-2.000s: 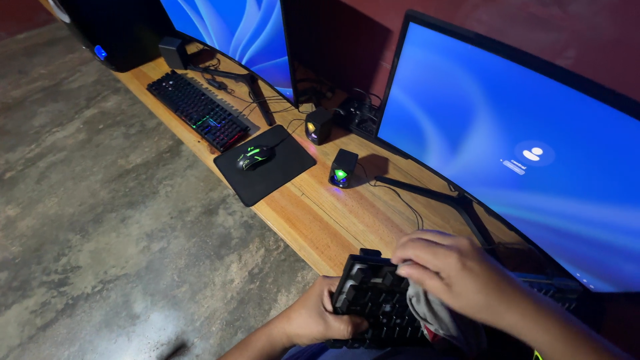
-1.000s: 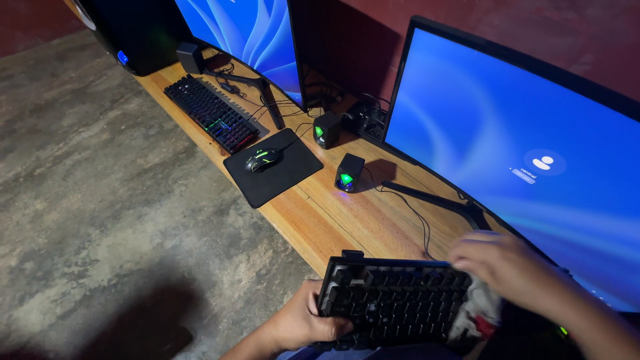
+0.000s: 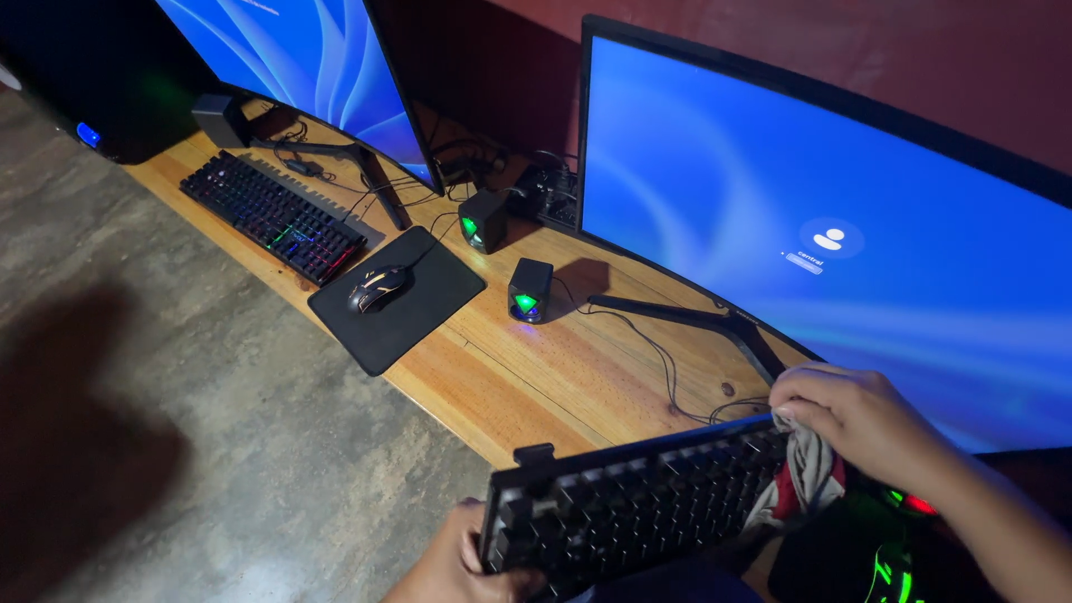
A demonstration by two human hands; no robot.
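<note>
A black computer keyboard [image 3: 636, 502] is tilted up in front of me at the desk's near edge, its keys facing me. My left hand [image 3: 477, 557] grips its left end, thumb over the lower corner keys. At the far right end, my right hand [image 3: 829, 410] pinches a grey and red cloth [image 3: 804, 481], which hangs down over the keyboard's edge and keys. One folding foot sticks up from the keyboard's top left edge. The keyboard's lower right part is hidden.
The wooden desk [image 3: 536, 377] bears a lit keyboard [image 3: 272, 213], a mouse [image 3: 381, 286] on a black mouse pad [image 3: 444, 272], small speakers [image 3: 529, 289] with green lights, and cables. A large monitor [image 3: 754, 167] stands at right, another [image 3: 310, 63] at upper left. Concrete floor [image 3: 293, 469] lies left.
My right hand and the cloth have moved from the keyboard's left part to its right end. The keyboard, partly covered by hand and cloth two seconds ago, shows more of its keys.
</note>
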